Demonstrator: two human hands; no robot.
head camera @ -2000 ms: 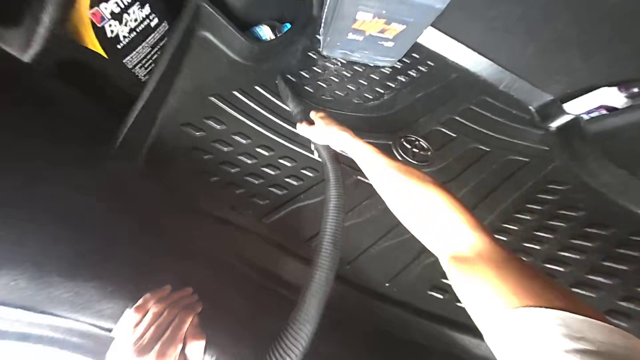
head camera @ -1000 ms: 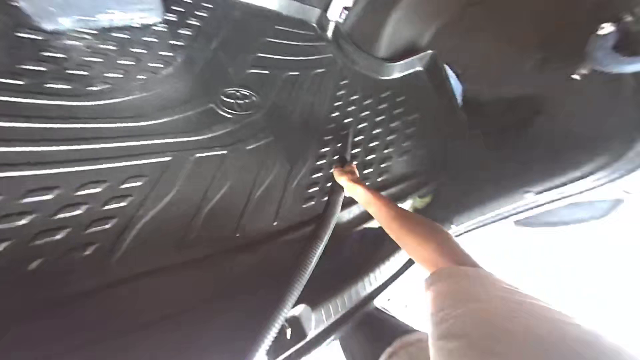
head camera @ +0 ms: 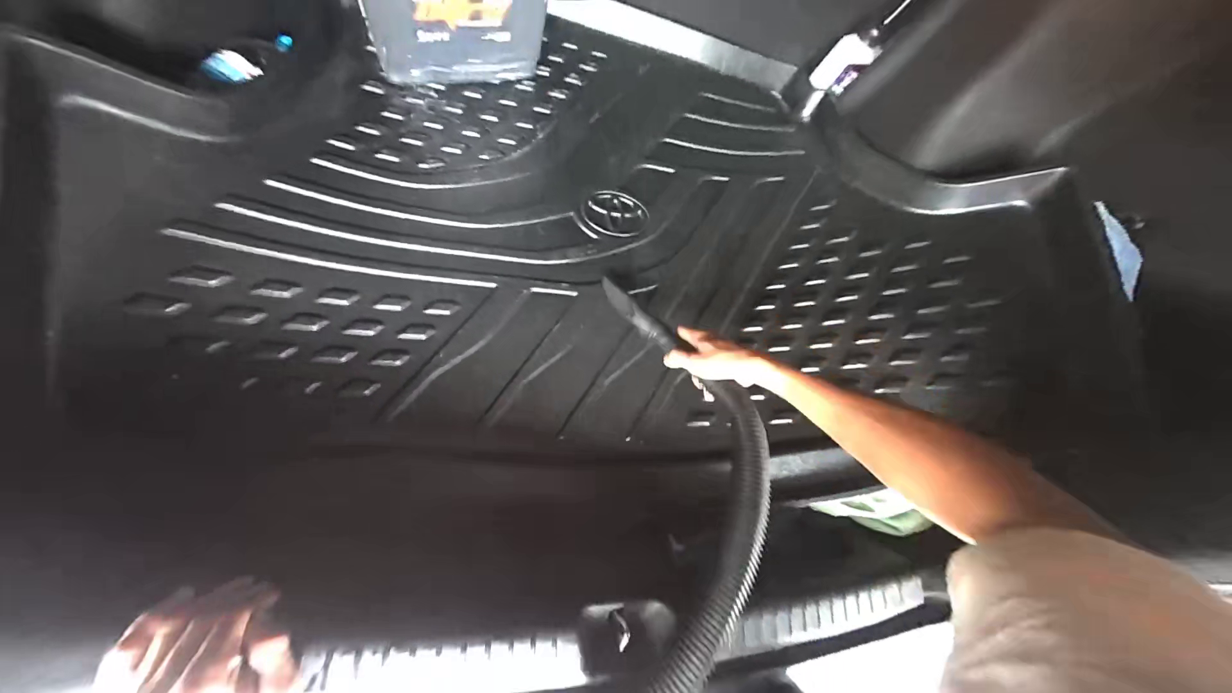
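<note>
My right hand point(head camera: 717, 361) is closed around the end of a vacuum cleaner's black ribbed hose point(head camera: 746, 500). The hose's dark crevice nozzle point(head camera: 630, 308) points up and left, its tip at the black rubber cargo mat point(head camera: 500, 356) just below the round raised emblem point(head camera: 614, 214). From my grip the hose curves down to the bottom edge of the view. My left hand point(head camera: 202, 640) is at the lower left near the light ribbed sill; it is blurred, and I see nothing held in it.
A translucent container point(head camera: 457, 43) with an orange label stands on the mat's far part. A small bottle with a blue and white end point(head camera: 231, 65) lies in the left side recess. A white bottle point(head camera: 845, 63) is at the far right corner. The sill's latch point(head camera: 624, 630) is at the near edge.
The view has swung back left since a second ago. My right hand and the nozzle have moved from the dotted right part of the mat to below the emblem. My left hand is in view again.
</note>
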